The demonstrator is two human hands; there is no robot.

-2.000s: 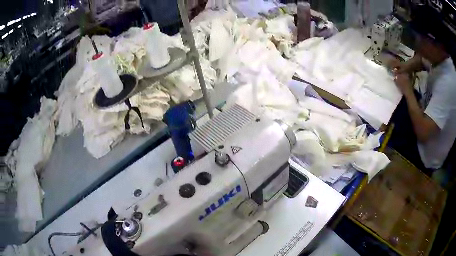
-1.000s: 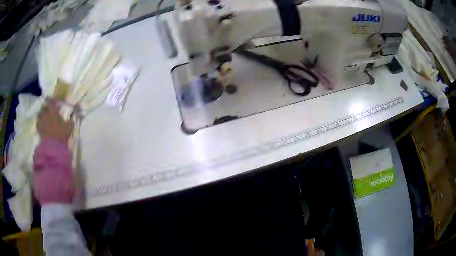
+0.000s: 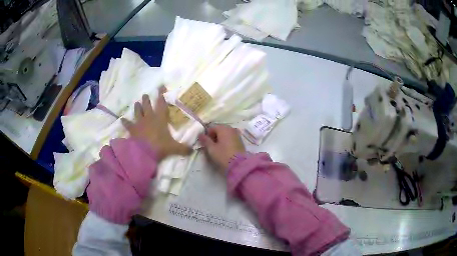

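Note:
A cut-piece bundle of cream fabric lies fanned out on the white machine table, bound at its middle by a narrow mauve fabric tie strip. A tan bundle ticket is tucked under the strip. My left hand lies spread on the bundle, left of the tie, fingers apart. My right hand pinches the strip's lower end with thumb and fingers. White printed care labels lie on the table just right of the bundle.
More cream bundles lie at the left over a blue surface. The sewing machine stands at the right, with black-handled scissors on its bed. Cream cloth lies on the grey table behind. Another machine is at the far left.
The view has swung left from the machine to the bundle. Earlier one hand showed at the bundle's tie; now both hands are on it, the right at the strip.

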